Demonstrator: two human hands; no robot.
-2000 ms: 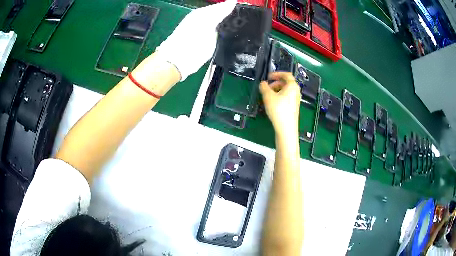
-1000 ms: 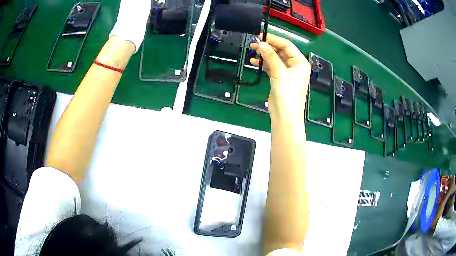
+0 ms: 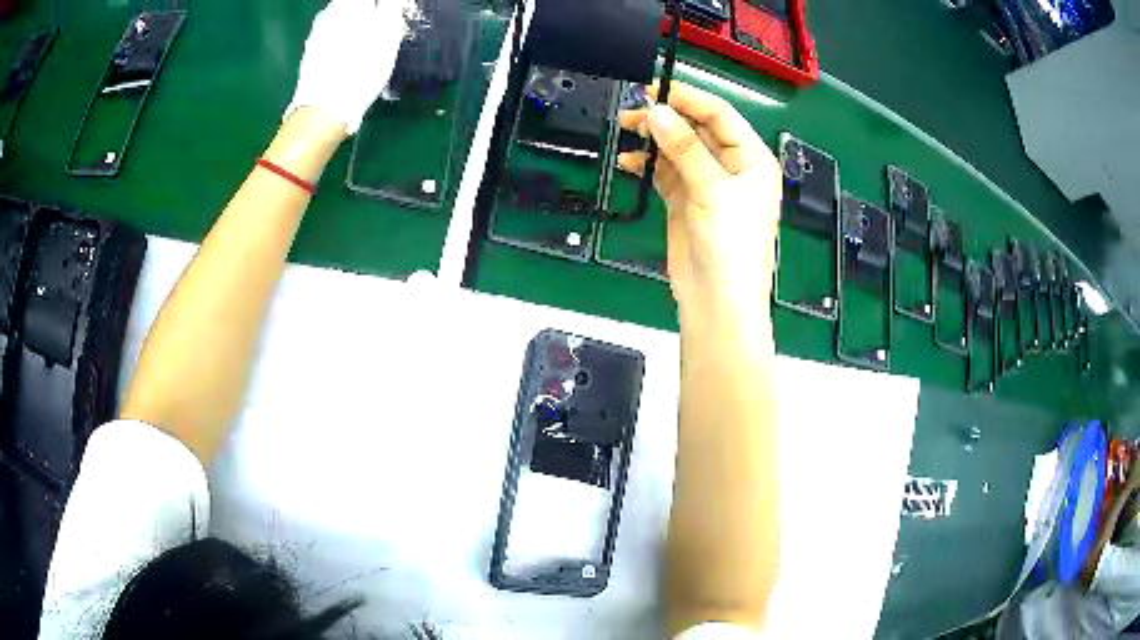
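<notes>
My right hand, bare, pinches the right edge of a black phone middle frame between thumb and fingers. The frame is held up over the green surface, and the top picture edge cuts it off. My left hand, in a white glove, is over the camera end of another frame lying on the green surface; its fingertips are blurred, so a grip cannot be made out. A housing lies on the white sheet between my forearms, with white paper showing through its window.
More frames stand in a row along the green belt to the right, others to the left. A white strip crosses the belt. A red tray is at the far side, a black tray at the left edge, a blue roll at the right.
My gloved hand has let go of the raised frame it held two seconds ago and moved left to a lying frame. My right hand now holds a raised frame by its edge.
</notes>
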